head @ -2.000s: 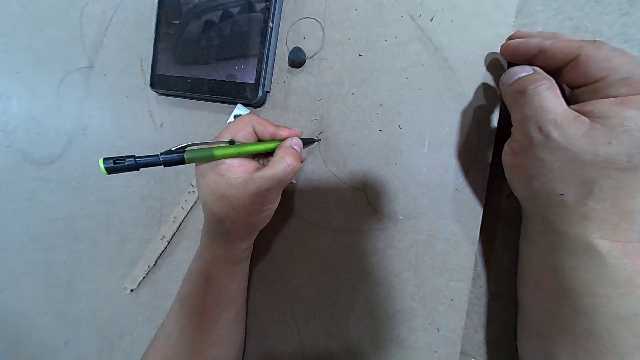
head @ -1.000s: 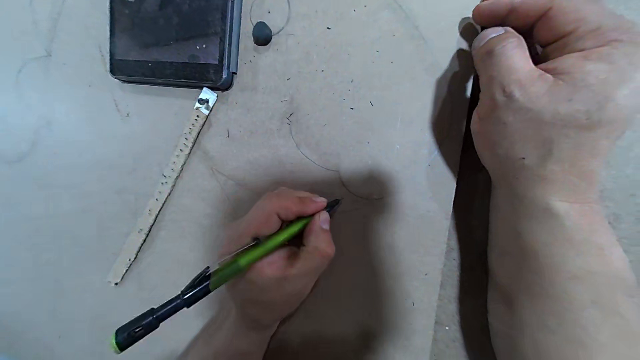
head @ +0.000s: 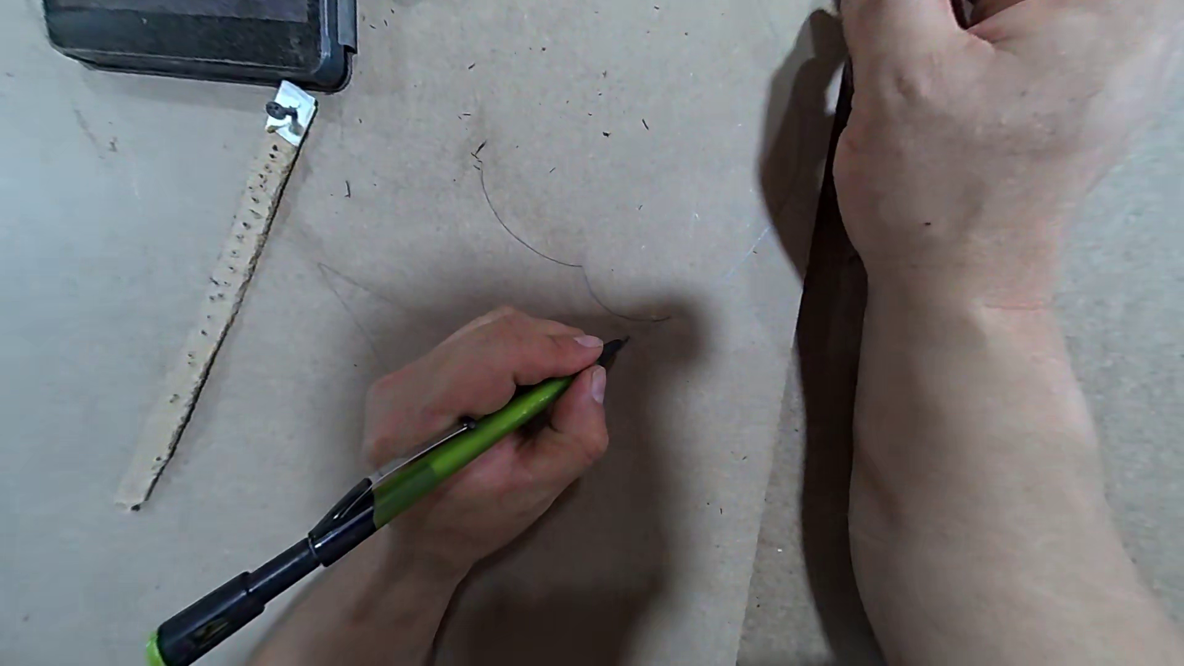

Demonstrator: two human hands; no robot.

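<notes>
My left hand grips a green and black mechanical pencil between thumb and fingers. Its dark tip points up and right, just below a thin curved line drawn on a large brown sheet. The line has two arcs that meet at a corner. At the upper right, my right hand is bent over at the sheet's right side, its fingertips cut off by the top of the frame. Whether it holds anything is hidden.
A dark-cased tablet lies at the upper left. Below it slants a narrow strip with a row of holes, a small pin or screw through its white end. Dark crumbs dot the sheet, whose right edge runs beside my right forearm.
My left hand has moved with the pencil from the line's upper end to below its lower end. A second arc shows more clearly than two seconds ago. The view has shifted and moved closer.
</notes>
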